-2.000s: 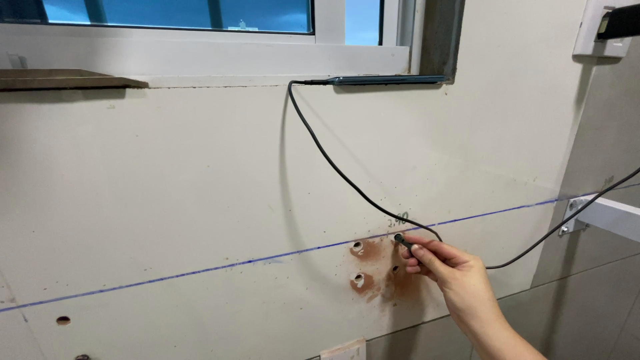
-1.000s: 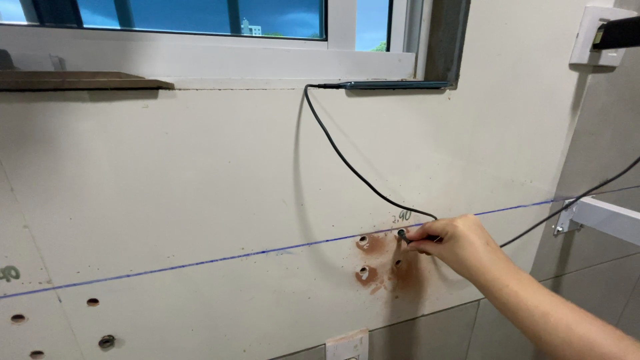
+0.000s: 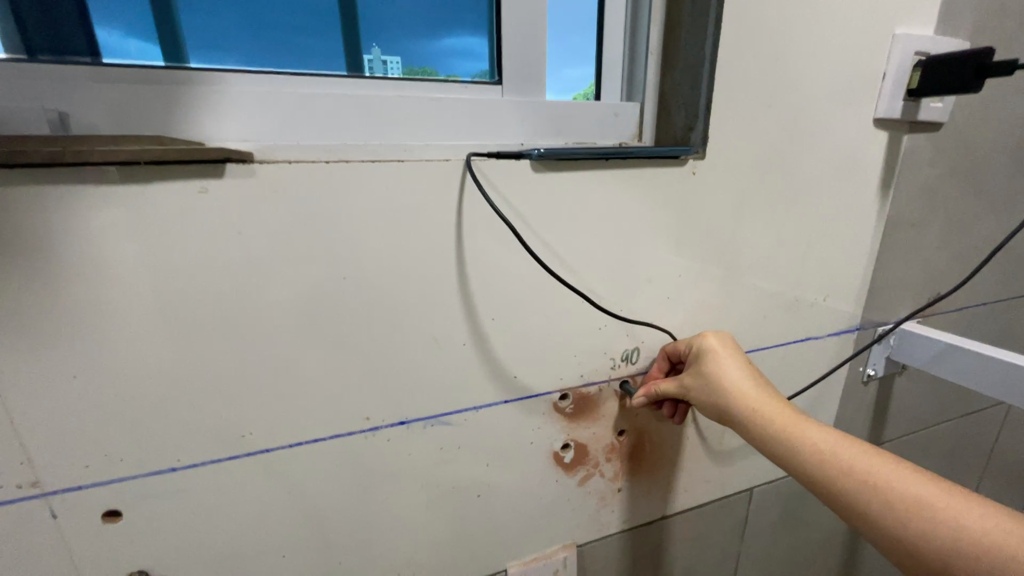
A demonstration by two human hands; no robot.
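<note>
My right hand [image 3: 704, 380] reaches in from the lower right and pinches a small dark plug [image 3: 630, 390], likely a wall anchor, between thumb and fingers. The plug's tip is at the upper right drilled hole, just under the blue line [image 3: 400, 422] on the wall. Other drilled holes [image 3: 566, 448] lie left of and below it, ringed by reddish dust. A black cable [image 3: 552, 272] hangs from a phone [image 3: 608, 153] on the window sill and passes behind my hand. My left hand is out of view.
A black charger [image 3: 952, 72] sits in a white wall outlet [image 3: 894, 88] at upper right. Below it a white metal bracket [image 3: 960, 360] is fixed to the wall. A brown board [image 3: 120, 152] lies on the sill at left. Another hole [image 3: 112, 517] is at lower left.
The back of my right hand has turned more upward since the first frame, and the hand stays at the same upper right hole with the plug.
</note>
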